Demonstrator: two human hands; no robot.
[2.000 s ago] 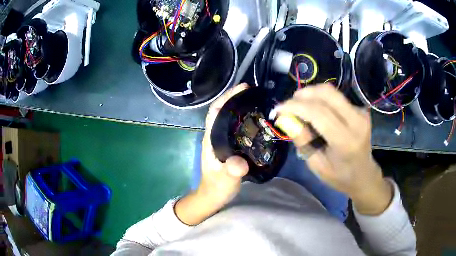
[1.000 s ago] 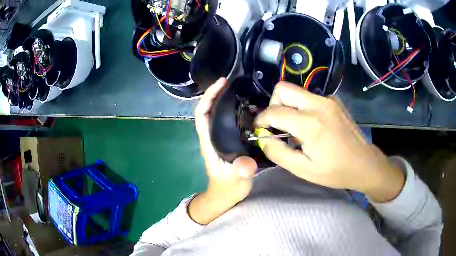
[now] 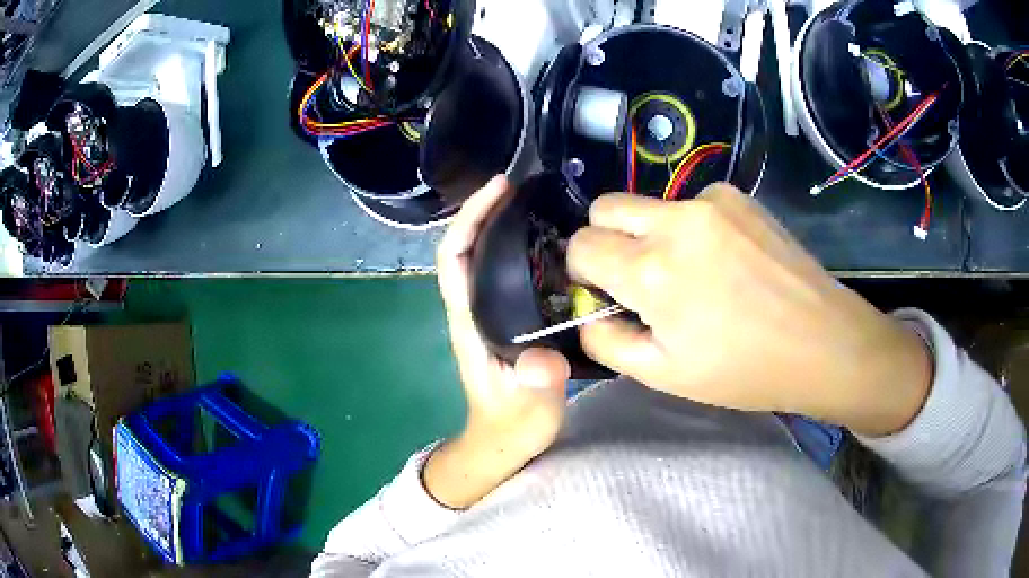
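Observation:
My left hand [image 3: 497, 384] holds a glossy black front shell [image 3: 504, 277] from its left side and below, above my lap. My right hand [image 3: 722, 299] is at the shell's opening, its fingertips inside and a solid yellow patch [image 3: 585, 303] between them. A thin pale metal line [image 3: 559, 327] runs out from these fingers across the shell's rim. The fingers hide most of the circuit board. Behind is an open black camera housing [image 3: 705, 107] with a silver-white cylinder [image 3: 601, 115], a yellow ring [image 3: 663, 128] and coloured wires [image 3: 694, 169] running toward my right hand.
A housing [image 3: 477, 124] with a wired shell stands left of centre on the dark green bench [image 3: 271, 215]. Another housing [image 3: 835, 102] with loose wires is at right, more units [image 3: 169, 152] at far left. A blue stool [image 3: 226, 463] and carton [image 3: 141, 361] are below.
The shell has turned so its opening faces more to the right. My right hand has moved left and down into the opening. The metal line now shows longer, across the rim.

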